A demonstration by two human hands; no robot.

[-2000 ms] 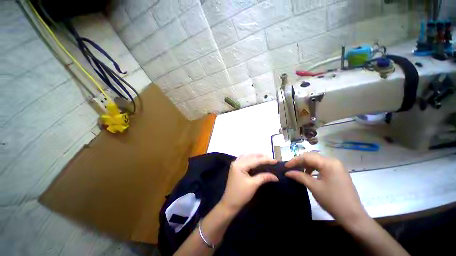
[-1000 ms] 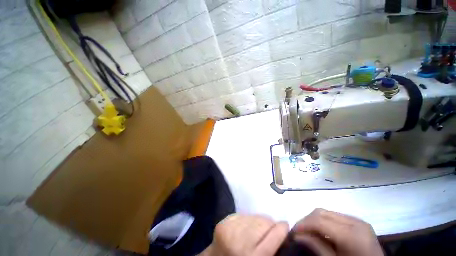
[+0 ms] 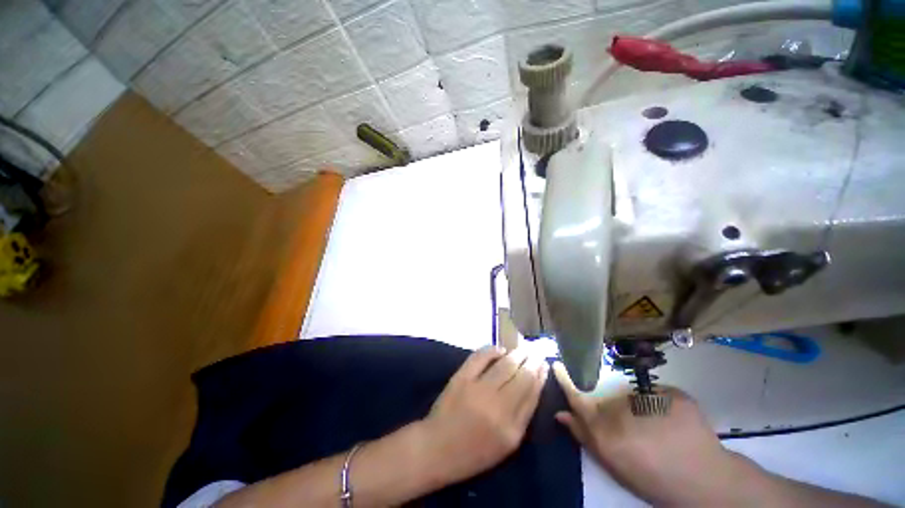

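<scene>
A dark navy garment piece [image 3: 327,407] lies on the white table left of and in front of the machine head, its edge under the needle area. My left hand [image 3: 486,412] presses on the cloth with fingers together beside the needle area. My right hand [image 3: 635,432] is just right of it, thumb and fingertips at the cloth edge, partly behind the thread tension dial [image 3: 650,402]. The cream-white sewing machine head [image 3: 754,208] fills the right. The presser foot and needle are hidden behind the guard [image 3: 579,258] and my fingers, in a bright light.
Blue-handled snips [image 3: 784,346] lie on the machine bed behind my right hand. A red-handled item [image 3: 685,60] lies on the machine top. A brown cardboard panel [image 3: 149,298] with an orange edge stands at left, near a yellow plug [image 3: 17,264]. The white brick-patterned wall [image 3: 427,50] is behind.
The view is much closer to the machine head. My hands have moved from near the table's front edge to the needle area, and the cloth now lies spread under them.
</scene>
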